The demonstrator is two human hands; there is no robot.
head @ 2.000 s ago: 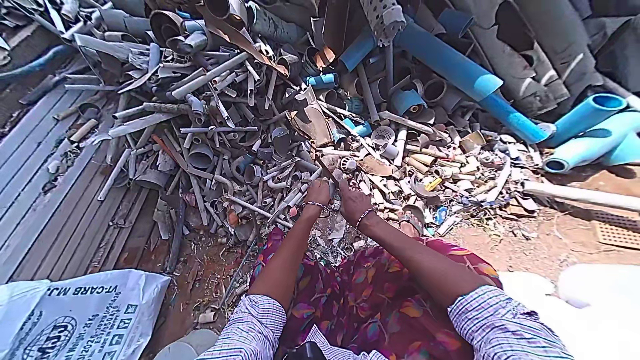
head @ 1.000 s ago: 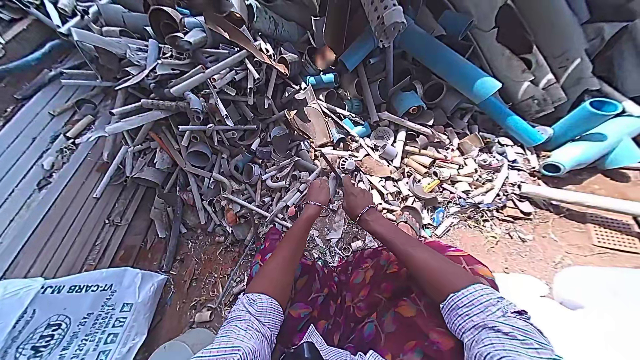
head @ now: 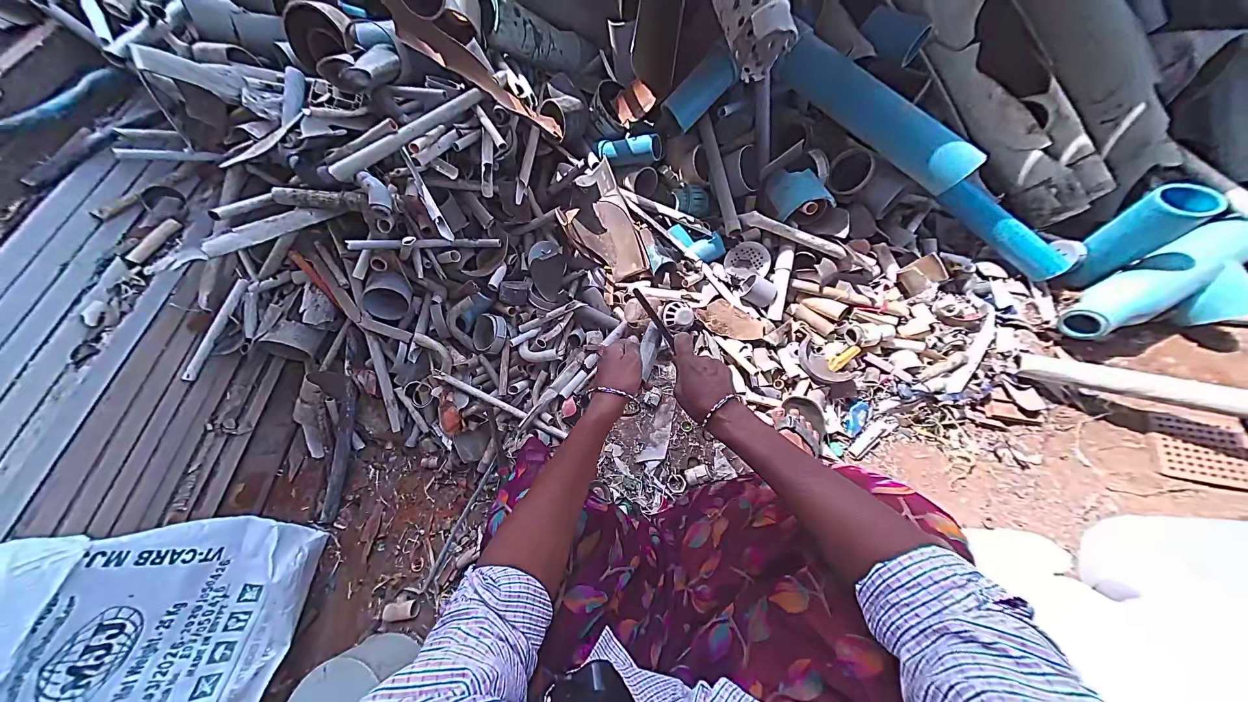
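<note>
My right hand (head: 702, 380) is closed on a thin dark rod-like tool (head: 652, 317), which slants up and to the left from the fist. Just left of it, my left hand (head: 619, 369) is closed around a small greyish piece (head: 648, 349), perhaps a pipe offcut; its kind is hard to tell. Both hands are over the near edge of a heap of scrap plastic pipe pieces (head: 546, 356). A round white grated fitting (head: 678, 314) lies just beyond them.
Large blue pipes (head: 877, 107) lie at the upper right, with more blue pipes (head: 1150, 278) at the right edge. Grey ribbed panels (head: 117, 341) are on the left. A white printed sack (head: 175, 604) lies at the lower left, and a perforated brown plate (head: 1199, 453) at the right.
The dark tool is tilted more steeply than two seconds ago. Both hands remain close together over the same part of the heap.
</note>
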